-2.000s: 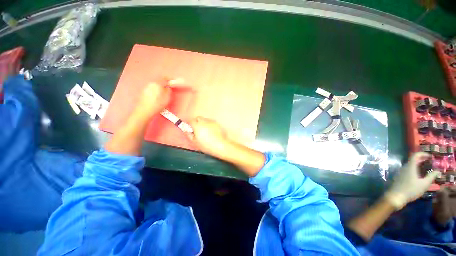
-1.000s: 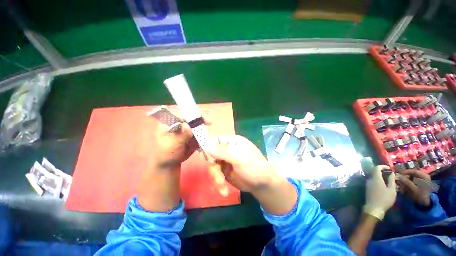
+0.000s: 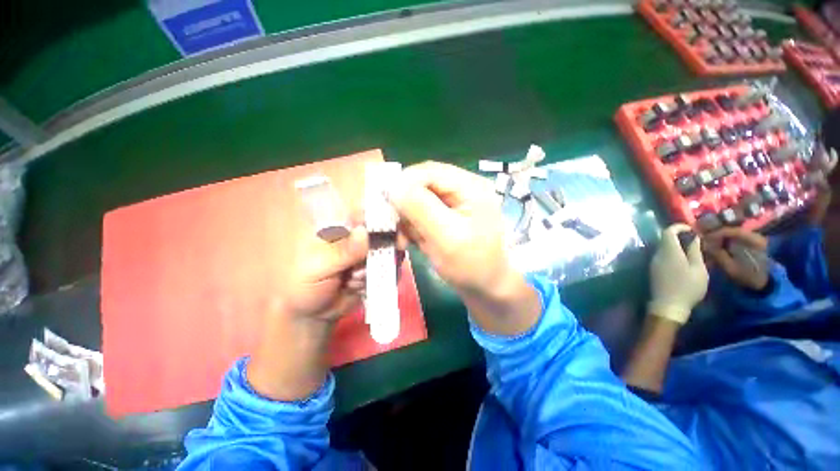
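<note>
A white watch strap (image 3: pixel 382 285) with a dark band across it stands nearly upright between my hands, its rounded end down, above the red mat (image 3: pixel 193 276). My bare left hand (image 3: pixel 318 276) holds it beside the dark band. A second light strap piece (image 3: pixel 320 204) with a dark lower end sticks up from my left fingers. My bare right hand (image 3: pixel 451 225) pinches the white strap near its upper end. The fingertips partly hide the strap's middle.
Loose straps (image 3: pixel 523 189) lie on a clear plastic sheet (image 3: pixel 589 253) to the right. Beyond are red parts trays (image 3: pixel 635 138). A neighbour's gloved hand (image 3: pixel 677 276) is at the right. White pouches (image 3: pixel 69 363) and a plastic bundle (image 3: pixel 11 239) lie at the left.
The white strap has gone from slanted to nearly upright, and my right hand has moved up to its upper end. The view has shifted towards the right.
</note>
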